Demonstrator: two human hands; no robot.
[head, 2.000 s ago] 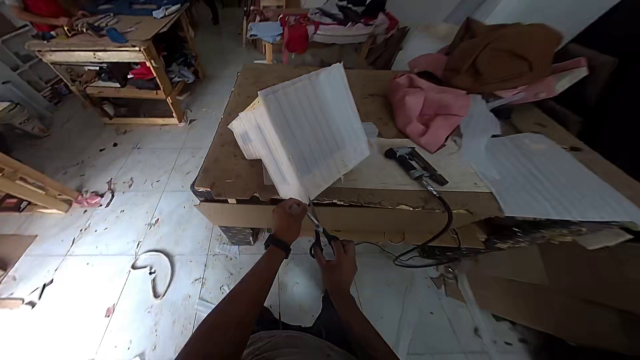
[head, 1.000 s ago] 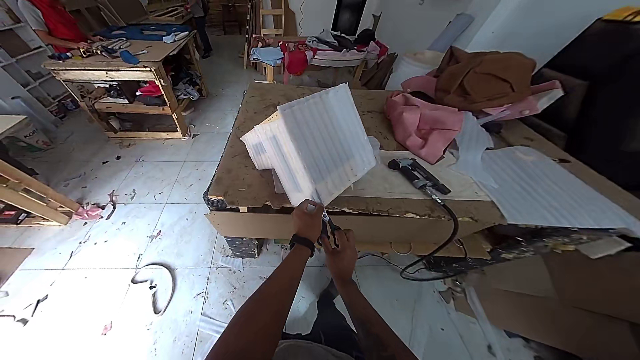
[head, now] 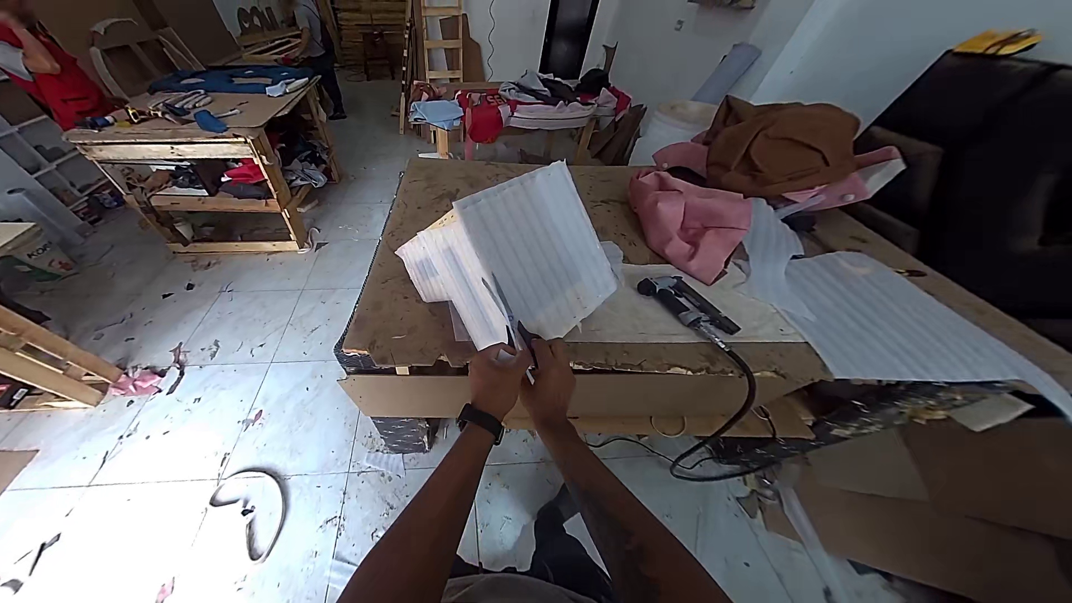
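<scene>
My left hand, with a dark watch on the wrist, grips the lower edge of a piece of white foam sheet that is bent into two panels. In my right hand is a pair of dark-handled scissors, its blades pointing up along the fold of the foam. Both hands are close together over the front edge of the brown worktable. A pneumatic stapler with a black hose lies to the right of the foam. How far the scissor blades are apart is hard to tell.
Pink fabric and brown fabric are heaped at the back right. Another foam sheet hangs over the table's right front edge. Cardboard leans below. A second workbench stands far left, with a person in red beside it.
The scissors have moved from below the foam's lower edge up onto the foam, and my right hand has come close beside my left. The view has tilted up somewhat.
</scene>
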